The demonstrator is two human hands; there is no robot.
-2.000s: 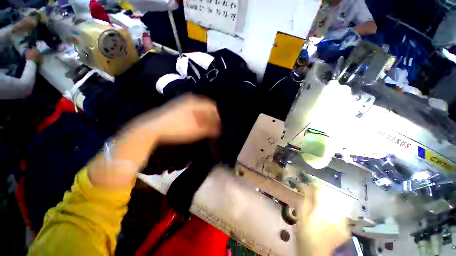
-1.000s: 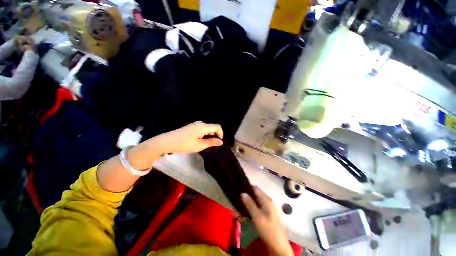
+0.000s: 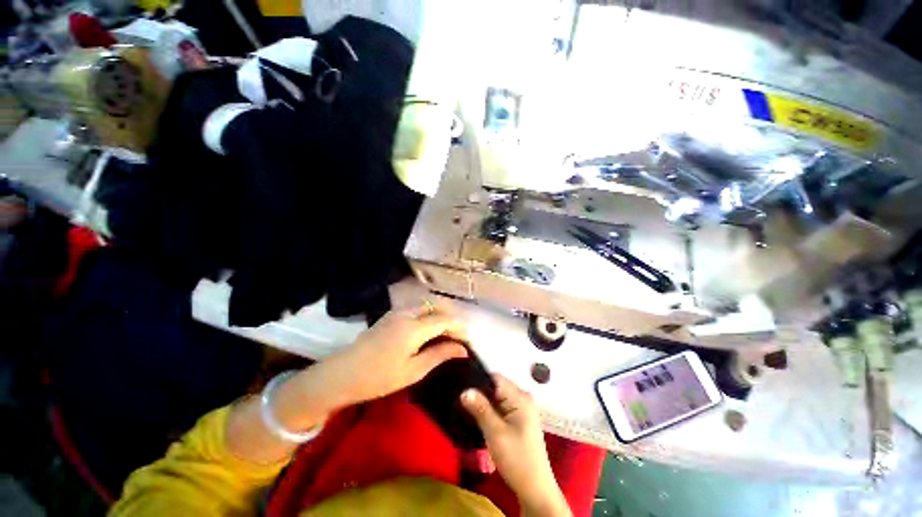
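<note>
A small black cloth piece (image 3: 450, 399) is bunched between both hands over the lap, at the table's front edge. My left hand (image 3: 409, 348), with a white bracelet at the wrist, grips its upper left end. My right hand (image 3: 511, 424) grips its right side, thumb on top. The coverstitch machine (image 3: 607, 111) stands beyond the hands at the right. Its needle area (image 3: 495, 217) shows no cloth under it. The black slotted attachment (image 3: 622, 257) lies on the machine bed (image 3: 546, 288).
A large black garment pile (image 3: 293, 182) with white bands lies left of the machine. A smartphone (image 3: 659, 395) lies at the front right of the table. A tan sewing machine (image 3: 116, 96) stands at the far left. Red cloth (image 3: 374, 454) covers the lap.
Both hands have drawn closer together, and the black piece, stretched long between them a second ago, is now bunched. The view has shifted right, bringing more of the machine in.
</note>
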